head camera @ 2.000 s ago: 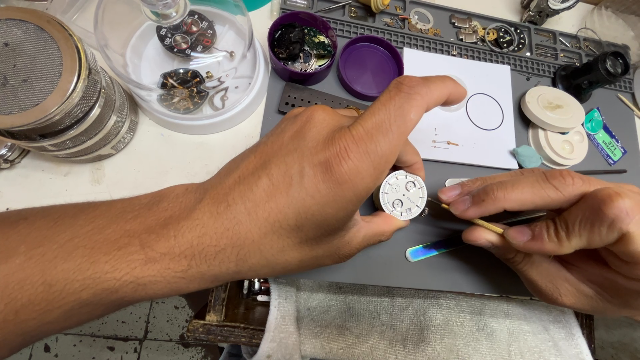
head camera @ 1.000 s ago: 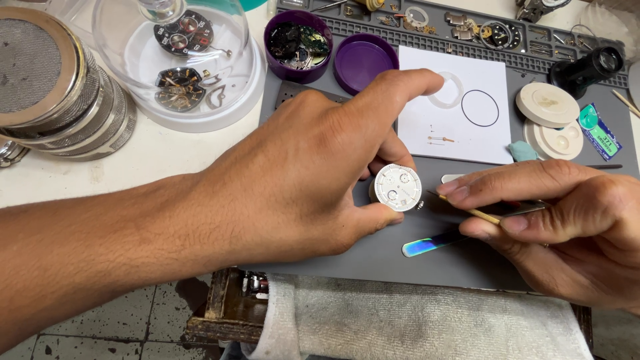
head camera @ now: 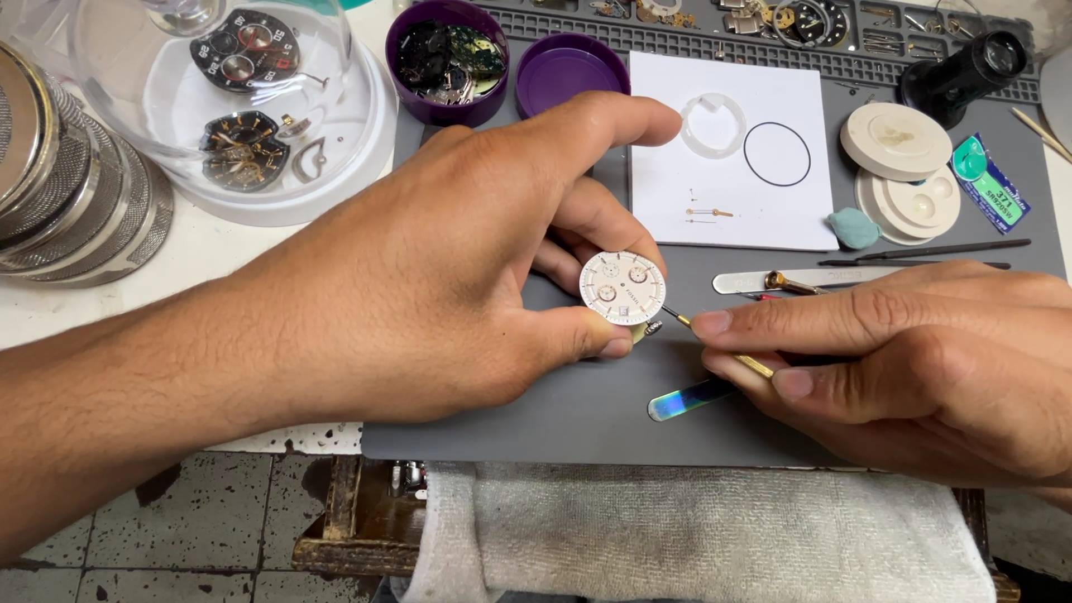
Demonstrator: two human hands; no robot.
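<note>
A white chronograph watch dial [head camera: 622, 289] with three subdials, on its movement, is pinched by its edge between thumb and fingers of my left hand [head camera: 502, 243], index finger raised. A crown [head camera: 652, 327] sticks out at its lower right. My right hand [head camera: 888, 360] holds a thin brass-handled screwdriver [head camera: 752, 365], its dark tip at the dial's right edge. Whether the tip touches is hard to tell. Under the right hand lie tweezers with an iridescent end [head camera: 682, 400]. Silver tweezers [head camera: 737, 283] and a small brass-ended tool [head camera: 776, 280] lie just above it.
White paper [head camera: 662, 88] bears a translucent ring [head camera: 713, 153], a black gasket [head camera: 778, 123] and watch hands [head camera: 710, 213]. Around it are purple tubs [head camera: 572, 75], blue-green putty [head camera: 853, 229], cream containers [head camera: 896, 141], a black loupe [head camera: 963, 79] and a glass dome [head camera: 209, 180]. A towel [head camera: 695, 536] hangs in front.
The screwdriver tip, apart from the dial a second ago, has come to its right edge. The dial has turned and tilted slightly in my left hand.
</note>
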